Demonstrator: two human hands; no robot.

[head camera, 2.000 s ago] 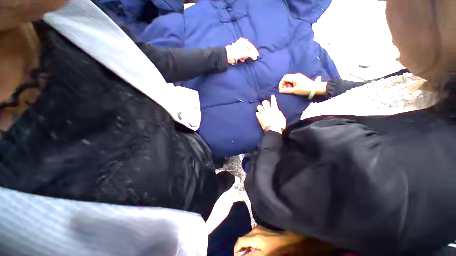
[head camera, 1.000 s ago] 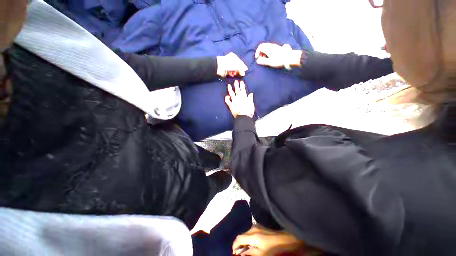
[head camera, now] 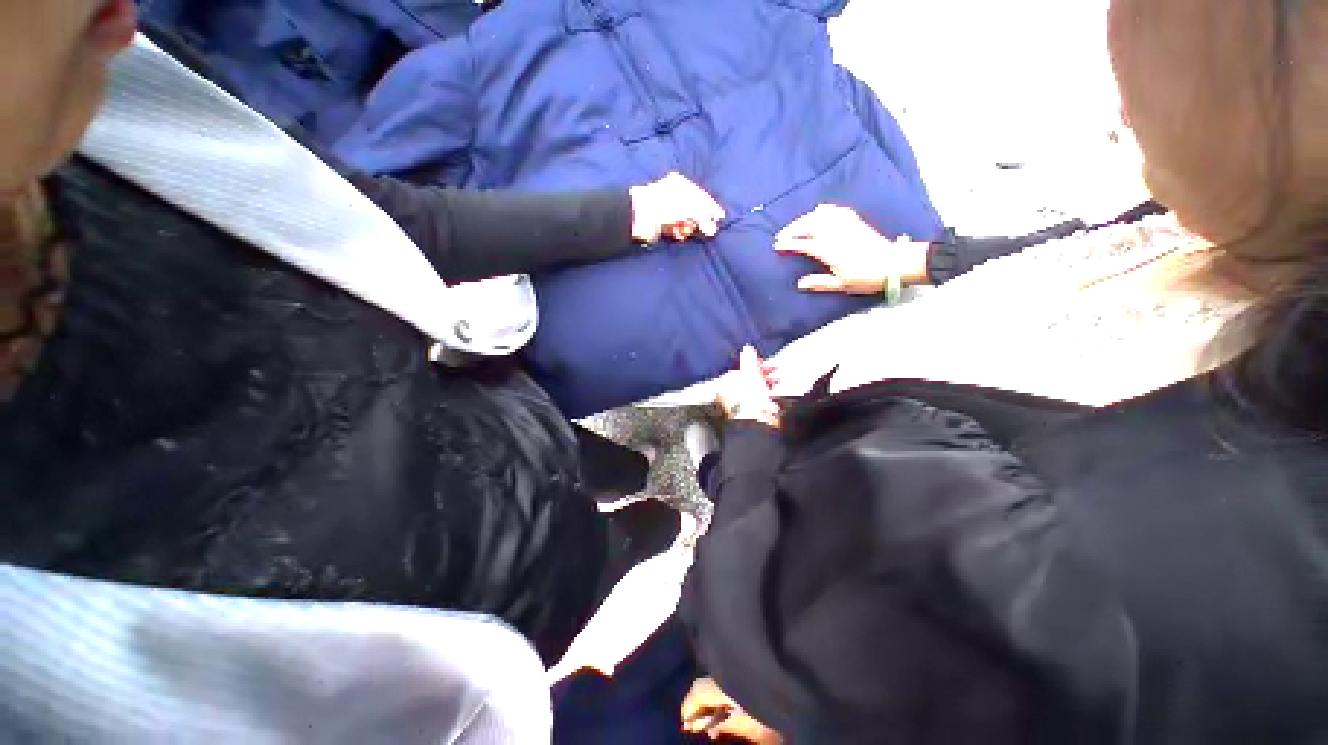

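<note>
A navy padded jacket (head camera: 612, 313) lies front up, its placket running down the middle. A hand (head camera: 674, 208) in a dark sleeve from the left pinches the cloth at the placket. Another hand (head camera: 852, 251) with a pale wristband is beside it, thumb and fingers apart. A third hand (head camera: 750, 390), from the person at right, is at the jacket's lower edge. These look like other people's hands. At the bottom edge a cut-off hand (head camera: 725, 713) shows only partly; it may be my right hand, but its hold is unclear. My left hand is not identifiable.
A person in black with pale striped cloth (head camera: 262, 175) fills the left; another in a black jacket (head camera: 932, 553) fills the right. An overexposed white table (head camera: 990, 88) is at upper right. More navy garments (head camera: 291, 66) lie at upper left. Speckled floor (head camera: 670, 466) shows between the people.
The lower hand has drawn back from the placket to the jacket's edge. The wristband hand has moved down and right from beside the pinching hand. The bottom-edge hand shows less.
</note>
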